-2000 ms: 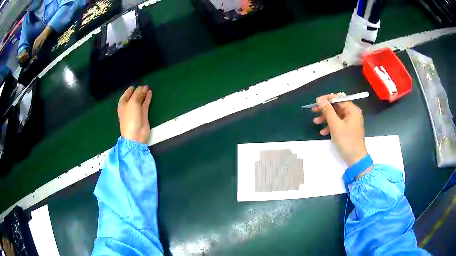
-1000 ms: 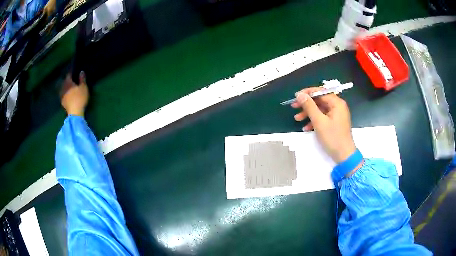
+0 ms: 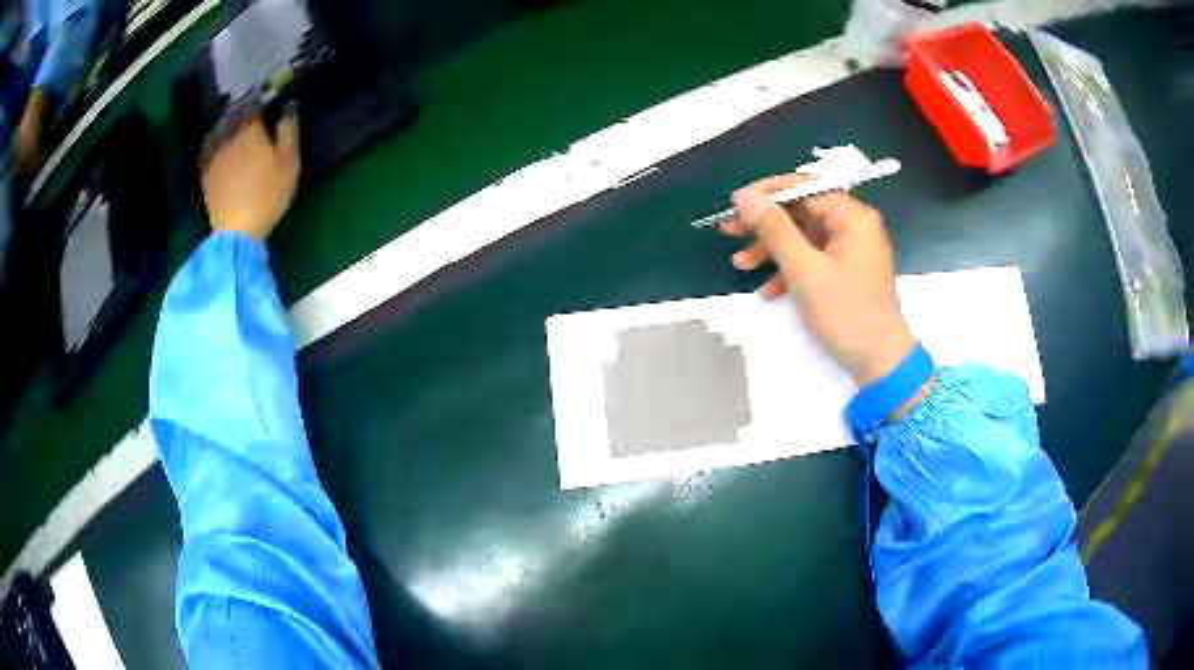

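Observation:
My left hand [image 3: 252,177] is at the near edge of a black-framed device [image 3: 262,50] with a silver middle, on the green conveyor at the upper left. Its fingertips are blurred against the dark frame, so I cannot tell whether they grip it. My right hand [image 3: 825,268] holds a thin pen-length tool [image 3: 849,178], its tip pointing left, above the bench mat. White scraps [image 3: 838,161] show at the tool's rear part. Below lies a white backing sheet [image 3: 962,314] with a grey stepped-edge block of pads [image 3: 677,389].
A red bin [image 3: 979,98] with white bits stands at the upper right, beside a long clear strip [image 3: 1116,183]. The conveyor's white edge [image 3: 524,196] curves across. Another device [image 3: 89,268] lies at the left. Another person's arm [image 3: 50,79] shows at the upper left.
My left hand has moved from bare conveyor to the device, which now sits nearer, turned. My right hand still holds the tool. The view has shifted, so the sheet and bin appear higher and further left.

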